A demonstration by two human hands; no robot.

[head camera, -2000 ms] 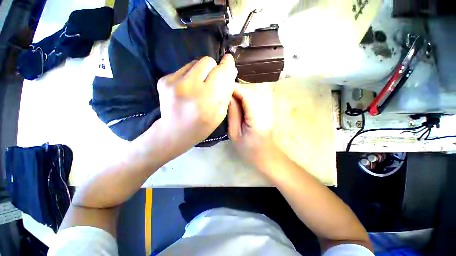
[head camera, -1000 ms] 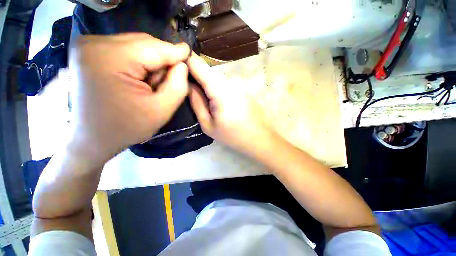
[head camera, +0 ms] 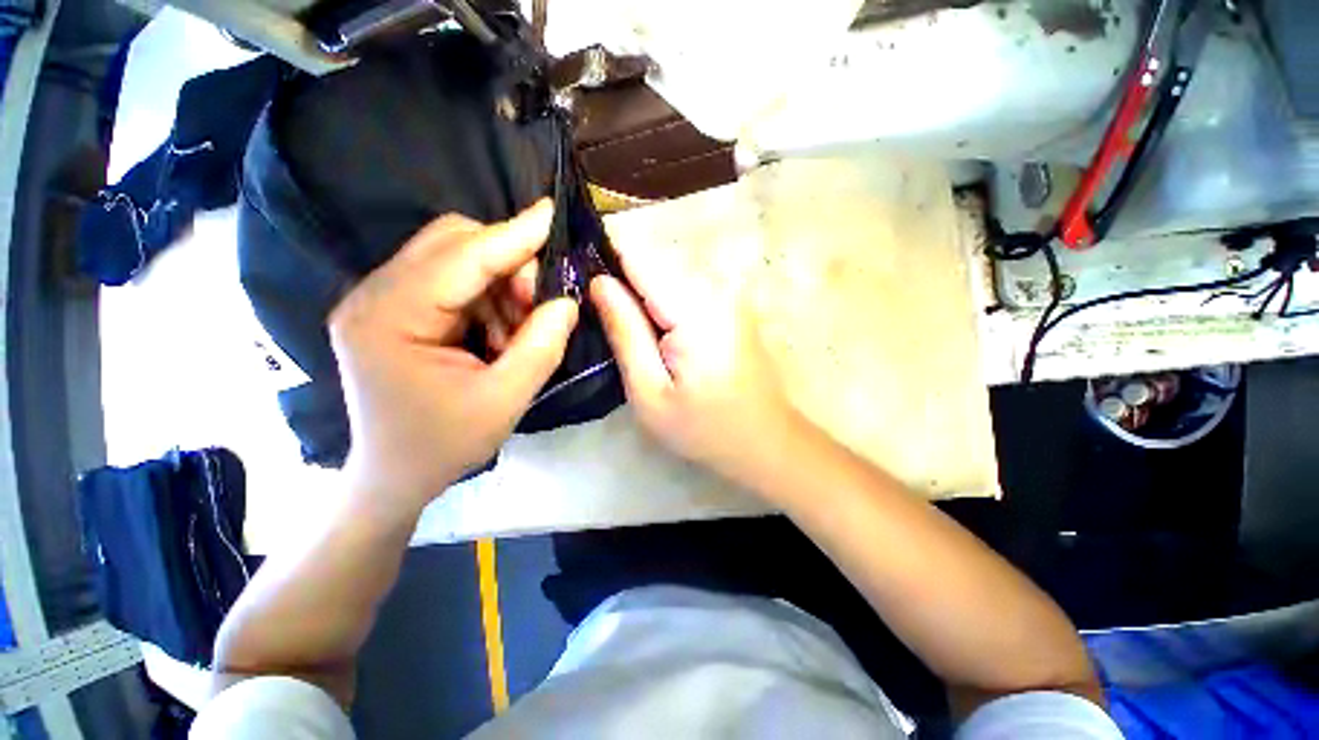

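A black bag panel (head camera: 391, 145) lies bunched on the pale table, left of and below the needle area. Its seam edge (head camera: 573, 239) runs as narrow folded layers from the presser foot (head camera: 553, 99) down to my fingertips. My left hand (head camera: 449, 340) pinches the layers between thumb and fingers from the left. My right hand (head camera: 694, 362) holds the same edge from the right, fingertips close to the left thumb. A pale line shows on the cloth just below the hands. The needle tip cannot be made out.
Brown guard (head camera: 651, 138) right of the presser foot. Off-white machine body (head camera: 897, 87) at upper right, with red and black snips (head camera: 1121, 145). Black cables (head camera: 1143, 297) on the ledge. Folded black pile (head camera: 159, 549) at left, black pieces (head camera: 203, 145) upper left. Round container (head camera: 1157, 405), blue bin (head camera: 1201, 701) lower right.
My left hand has lowered from above the cloth and its fingertips now meet the edge beside my right hand. The panel and left pile show more fully. The view has shifted slightly.
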